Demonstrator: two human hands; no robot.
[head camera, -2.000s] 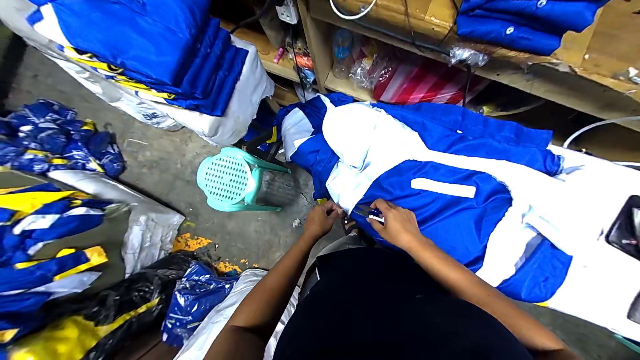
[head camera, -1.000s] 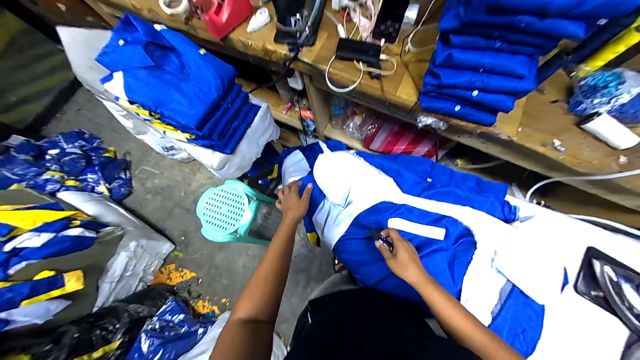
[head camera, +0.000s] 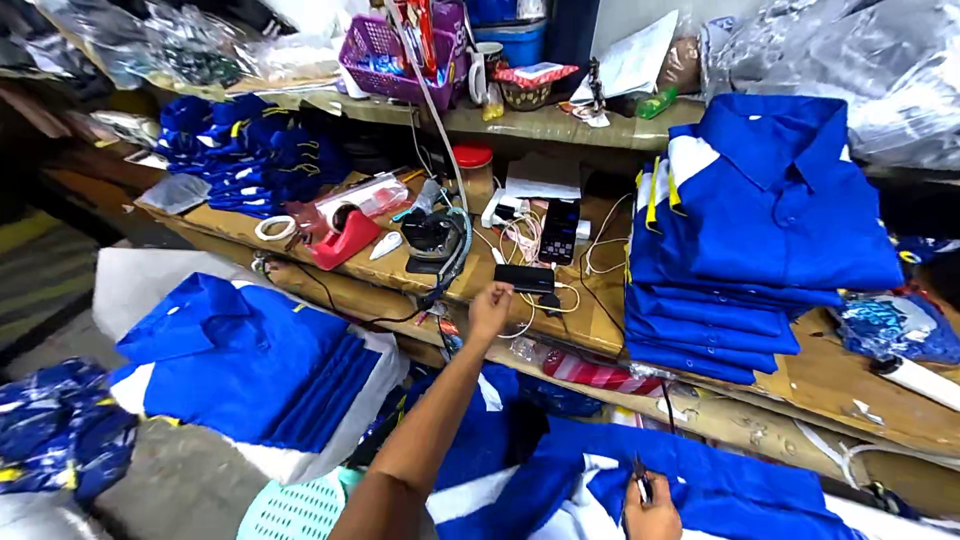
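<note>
My left hand (head camera: 491, 309) is raised over the front of the wooden shelf, fingers curled, close beside a black power bank (head camera: 524, 278) with a cable in it; whether it pinches anything small is not visible. Low in the view, my right hand (head camera: 651, 506) holds a small dark pointed tool (head camera: 641, 480), perhaps thread snips, over a blue and white garment (head camera: 720, 469) spread out below the shelf. A phone (head camera: 559, 231) lies behind the power bank among cables.
Folded blue shirts are stacked on the shelf (head camera: 765, 247) and at the lower left (head camera: 225, 352). A red tape dispenser (head camera: 343, 240), a clothes iron-like dark device (head camera: 435, 232) and a purple basket (head camera: 397, 56) stand behind. A green plastic stool (head camera: 292, 510) is below.
My left hand has left the garment and moved up to the shelf by the power bank. My right hand still holds the dark tool. The view has tilted up strongly.
</note>
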